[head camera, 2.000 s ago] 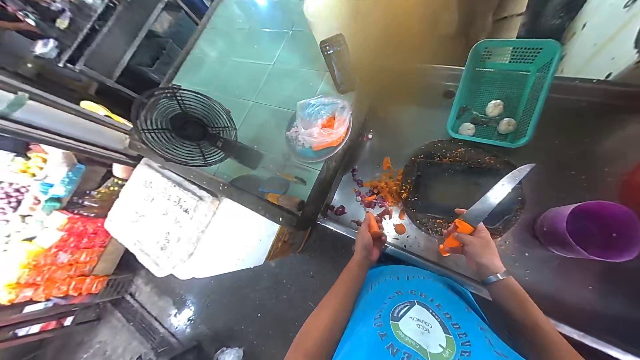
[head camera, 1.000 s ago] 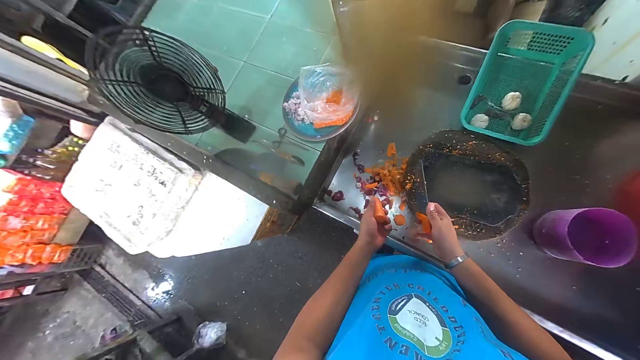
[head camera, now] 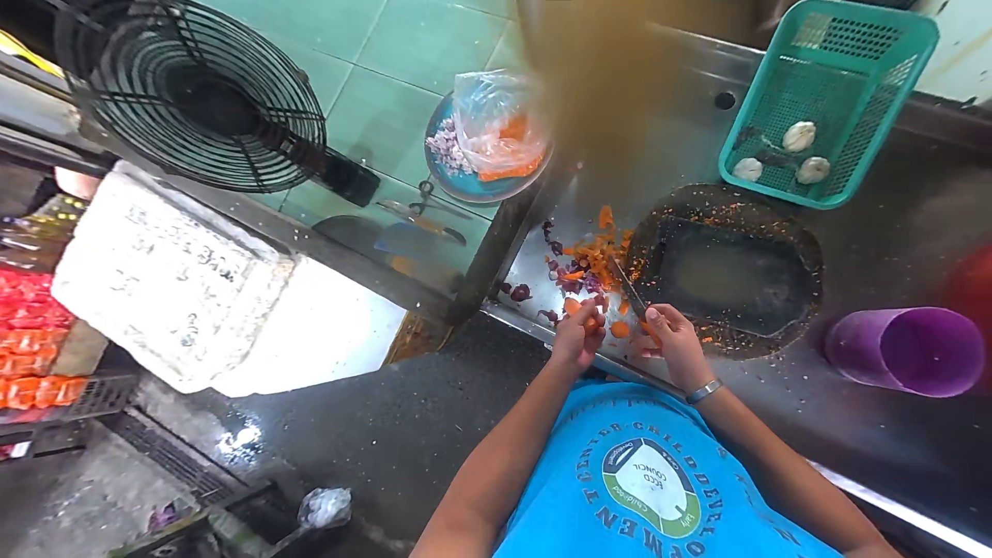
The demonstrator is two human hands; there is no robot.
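Note:
My left hand (head camera: 580, 335) is closed around a piece of carrot (head camera: 573, 307) at the counter's front edge. In my right hand (head camera: 671, 341) is a kitchen knife (head camera: 629, 288) with an orange handle, its blade angled up and to the left over the peelings. Orange carrot peelings (head camera: 595, 252) and purple onion skins (head camera: 521, 292) lie on the metal counter just beyond my hands. To the right of them sits a round, dark chopping board (head camera: 728, 267) with a wet, dark middle and orange bits around its rim.
A green plastic basket (head camera: 841, 182) holds several garlic bulbs. A purple plastic container (head camera: 860, 349) stands at the right. On the tiled surface are a plate (head camera: 465, 186) with chopped onion and a bagged orange food, scissors (head camera: 422, 198), and a black fan (head camera: 209, 101). A white foam box (head camera: 170, 279) stands left.
The knife's blade has swung from pointing up and right, over the board, to pointing up and left over the peelings. My right hand has come nearer to my left.

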